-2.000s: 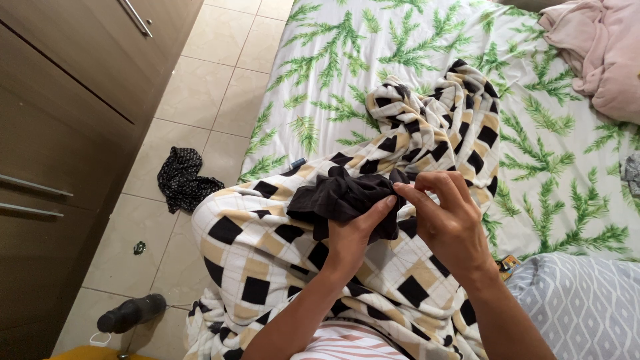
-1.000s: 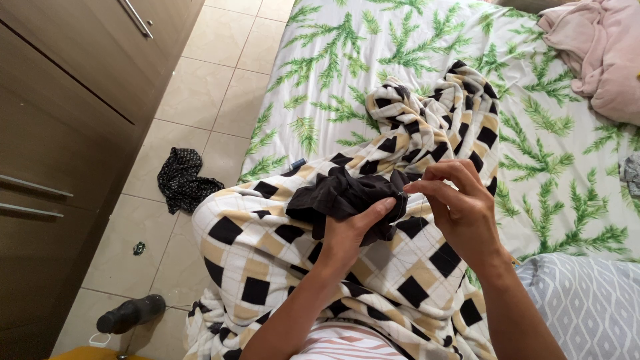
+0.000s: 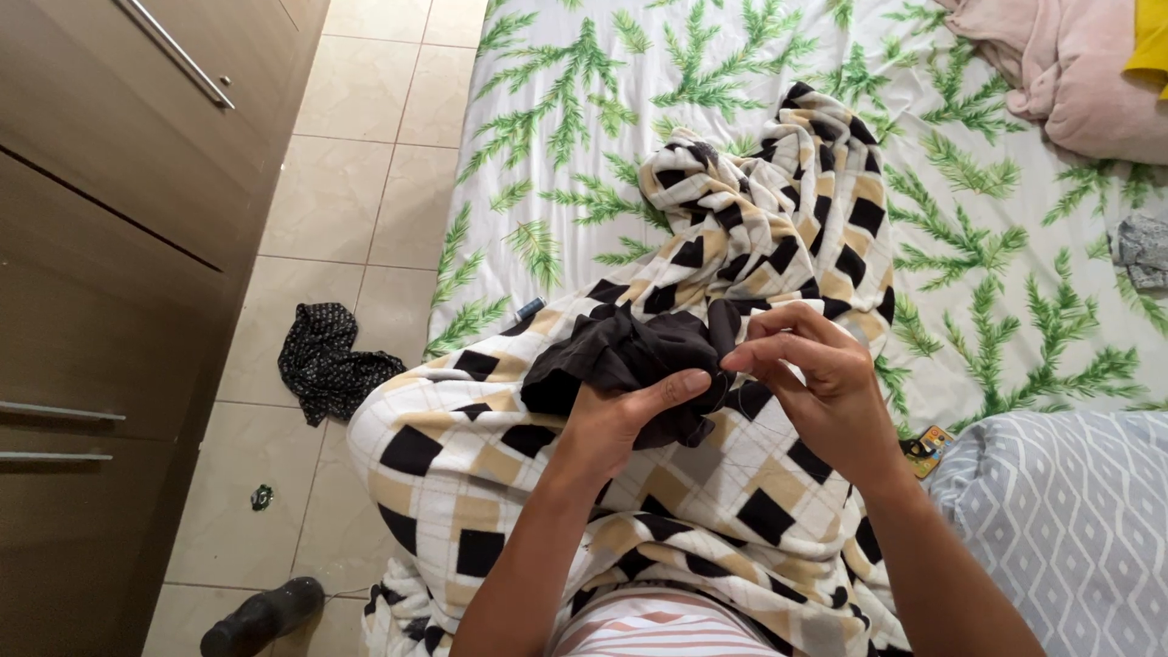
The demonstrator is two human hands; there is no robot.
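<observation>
A bunched dark cloth (image 3: 630, 351) is gripped by my left hand (image 3: 625, 411), with the thumb on top and the other fingers hidden beneath it. At the cloth's right edge, my right hand (image 3: 803, 374) has its thumb and forefinger pinched together; whether a needle or thread is between them is too small to tell. Both hands are above a checkered blanket (image 3: 584, 456) spread over my lap. A small spool of dark thread (image 3: 529, 307) lies at the blanket's upper left edge.
The bed has a leaf-print sheet (image 3: 566, 192), a pink blanket (image 3: 1095, 82), a grey patterned pillow (image 3: 1058, 511) and a small yellow packet (image 3: 929, 452). On the tiled floor lie a black patterned cloth (image 3: 324, 360) and a dark bottle (image 3: 265, 616). Brown drawers (image 3: 109, 301) stand at left.
My right hand was raised a little off the cloth's edge one second ago and is now back close against it. My left hand keeps hold of the cloth.
</observation>
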